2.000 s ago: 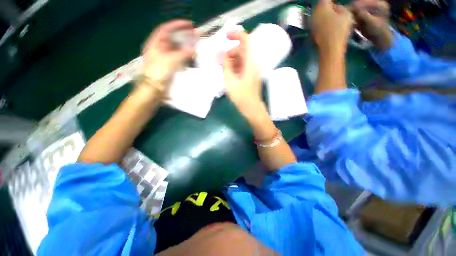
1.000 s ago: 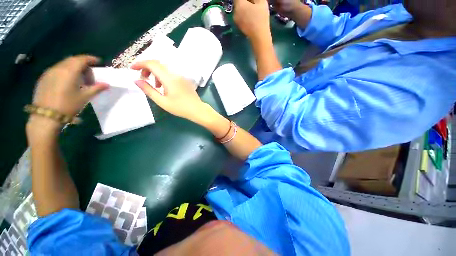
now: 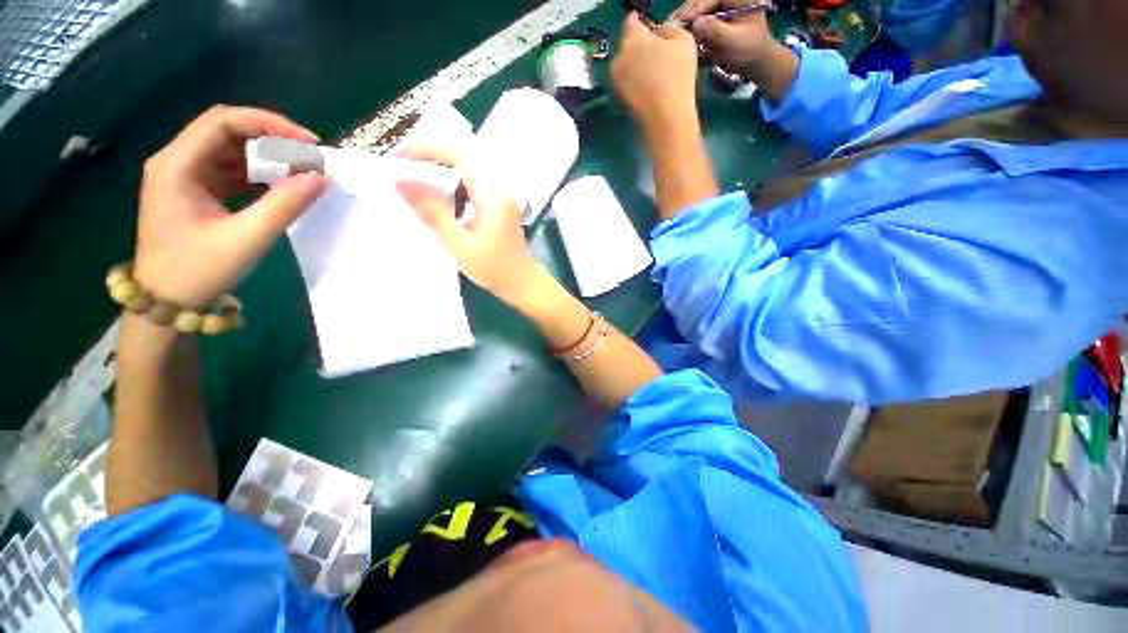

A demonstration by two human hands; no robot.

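Note:
My left hand (image 3: pixel 210 204) pinches one end of a white backing strip between thumb and fingers. A grey adhesive piece (image 3: pixel 290 153) shows on that end, at my left fingertips. My right hand (image 3: pixel 476 223) is at the other side of the white strip, thumb and fingers around its edge. A white sheet (image 3: pixel 384 291) extends below, between both hands, over the green bench; whether it is one piece with the strip I cannot tell. More white backing papers (image 3: pixel 526 139) lie behind and right of my right hand.
Sticker sheets with grey pieces (image 3: pixel 303 505) lie by my left forearm, more (image 3: pixel 62 519) at far left. A separate white paper (image 3: pixel 599 235) lies right. A white-green reel (image 3: pixel 567 64) stands near the neighbour's hands (image 3: pixel 693 50). A worn white rail (image 3: pixel 433 89) crosses behind.
Compared with earlier, a grey piece now shows at my left fingertips. The view has shifted, and the white sheet under my hands shows larger and lower.

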